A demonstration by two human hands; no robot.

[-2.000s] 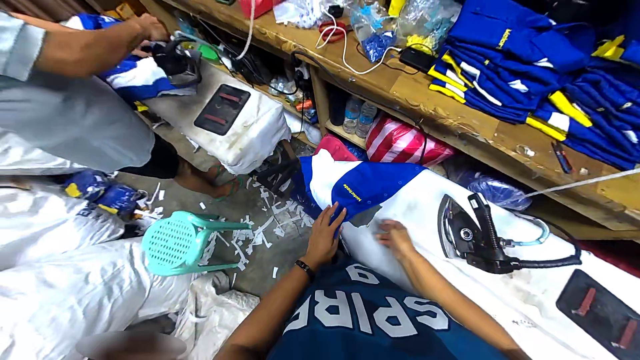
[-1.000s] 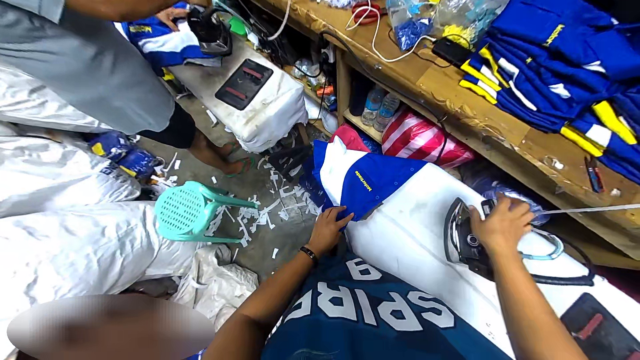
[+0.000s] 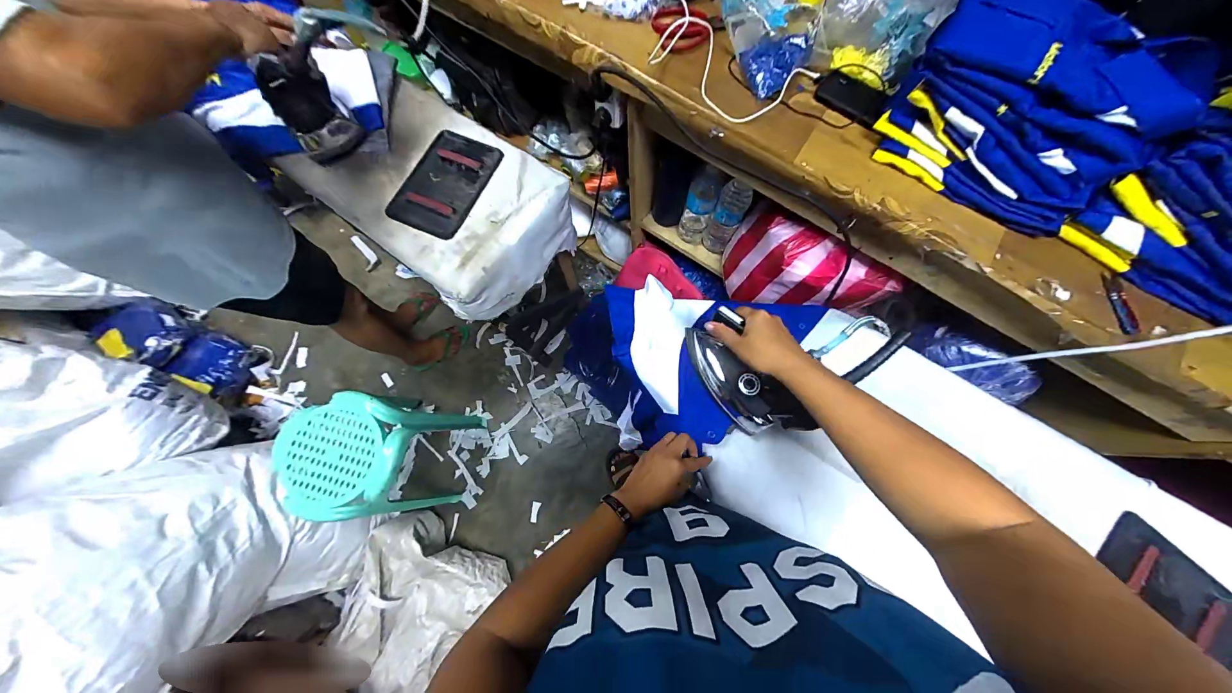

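My right hand [image 3: 760, 342] is closed around the handle of a black steam iron [image 3: 746, 383]. The iron lies on a blue and white garment [image 3: 707, 409], which is spread over the end of a white padded ironing board [image 3: 799, 491]. At the near edge of the garment my left hand [image 3: 664, 472] has its fingers curled on the cloth; whether it pinches the fabric is hard to tell. A hose and a cable [image 3: 871, 351] run from the back of the iron. The garment's far end hangs over the board's end.
A black iron rest [image 3: 1169, 577] lies on the board at right. Folded blue garments [image 3: 1049, 125] and red-handled scissors [image 3: 679, 27] are on the wooden shelf [image 3: 924, 226]. At left are a green plastic stool [image 3: 337, 457], white sacks [image 3: 125, 558] and a co-worker with another iron [image 3: 313, 106].
My right hand moved from the garment to the iron and took hold of it. The iron has since moved left along the board onto the garment.
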